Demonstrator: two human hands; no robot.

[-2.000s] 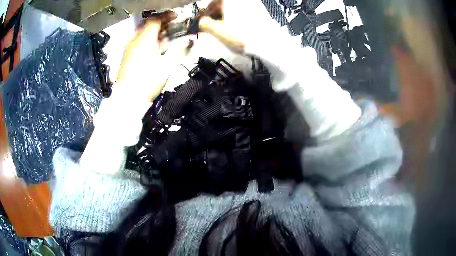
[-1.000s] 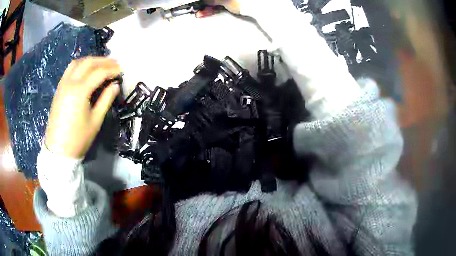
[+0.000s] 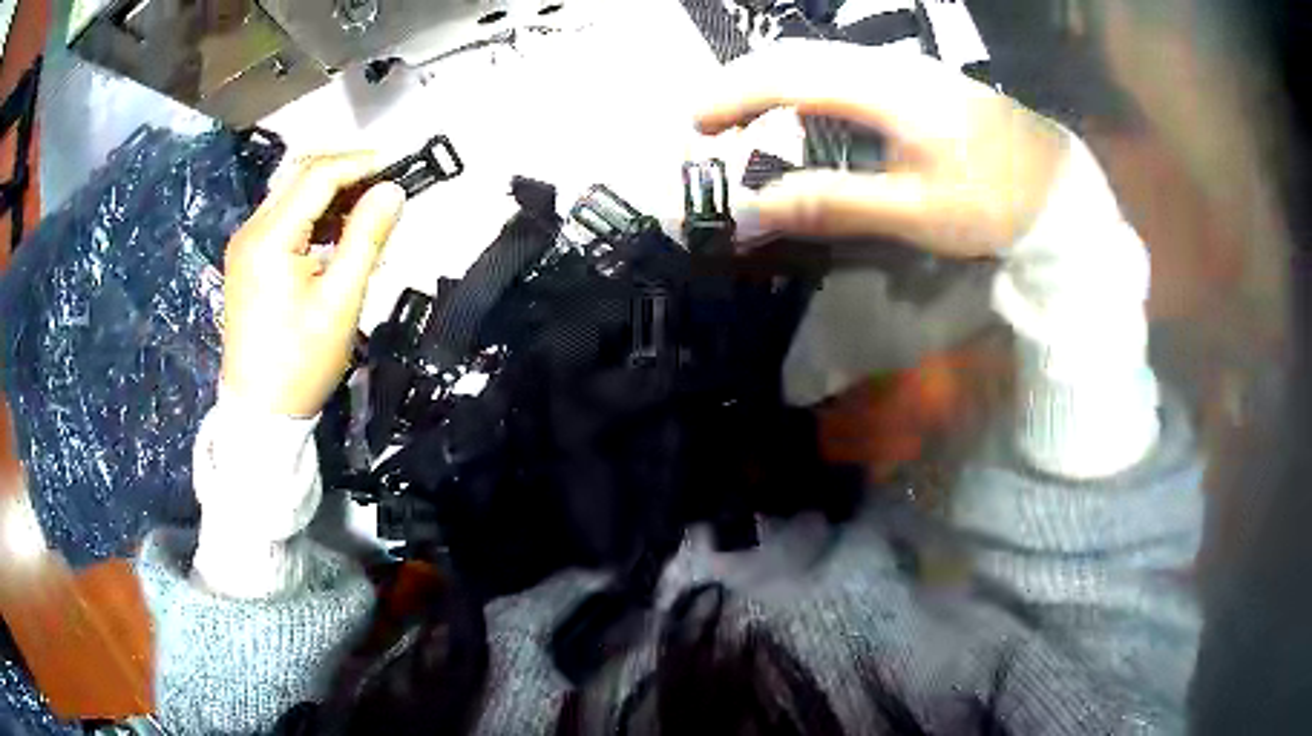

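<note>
My left hand [image 3: 295,288] is at the left of the white surface, with thumb and fingers closed on a small black plastic buckle [image 3: 426,167] whose framed end points up and right. My right hand [image 3: 899,180] is blurred, right of centre, thumb and fingers apart. A dark strip [image 3: 842,143] shows between them; whether it is held cannot be told. The heap of black buckle straps [image 3: 576,388] lies close to my body between my forearms, some plastic ends pointing up.
The pale metal machine [image 3: 274,58] is at the top left. A crinkled dark blue plastic bag [image 3: 123,338] lies at the left. Loose dark webbing [image 3: 863,22] is at the top right. The white surface [image 3: 576,122] lies between the machine and the heap.
My left hand has moved up and right and now holds a buckle. My right hand has come down and right from the top edge. The view has shifted, showing more of the machine.
</note>
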